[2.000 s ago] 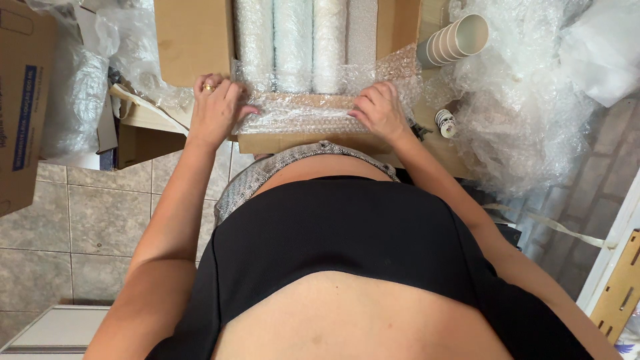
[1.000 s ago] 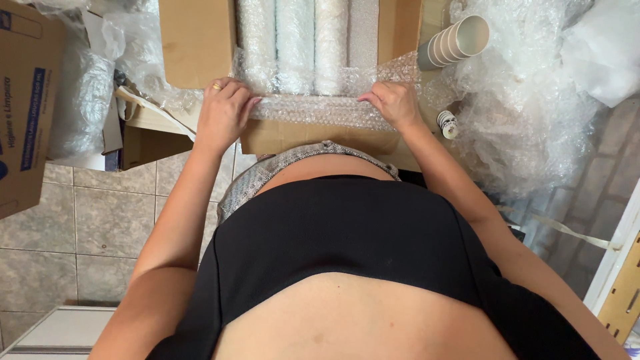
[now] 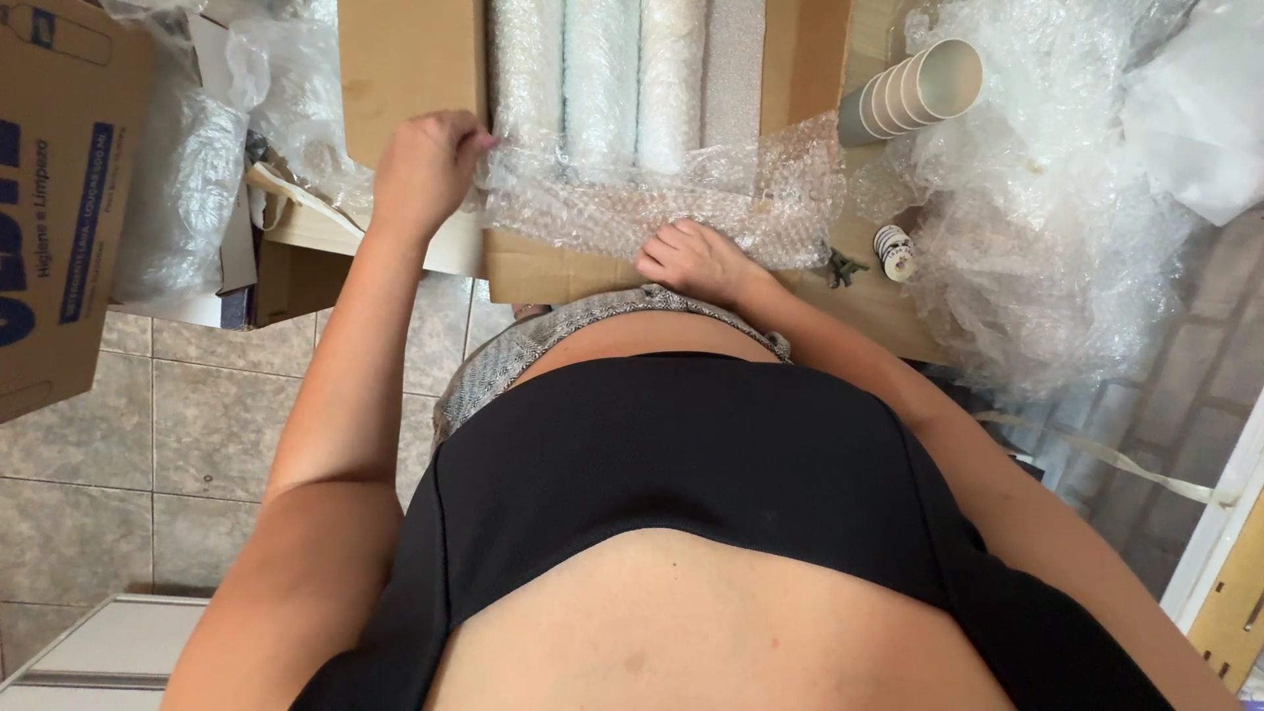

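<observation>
A strip of bubble wrap (image 3: 642,202) lies across the near end of an open cardboard box (image 3: 805,59). Inside the box several wrapped rolls (image 3: 597,79) lie side by side, pointing away from me. My left hand (image 3: 430,163) pinches the left end of the strip between thumb and fingers, beside the box's left flap (image 3: 410,74). My right hand (image 3: 691,259) rests with curled fingers at the strip's lower edge, over the near cardboard flap (image 3: 538,272); whether it grips the film there I cannot tell.
Nested paper cups (image 3: 918,89) lie tilted right of the box, above a small striped roll (image 3: 894,252) and a small dark object (image 3: 846,267). Loose bubble wrap (image 3: 1047,227) heaps up at the right. A printed cardboard box (image 3: 69,197) stands at the left, near plastic-wrapped items (image 3: 183,188).
My right hand has moved from the strip's right part inward and toward my body. My left hand has shifted slightly up and left. The strip's right end now lies spread out without a hand on it.
</observation>
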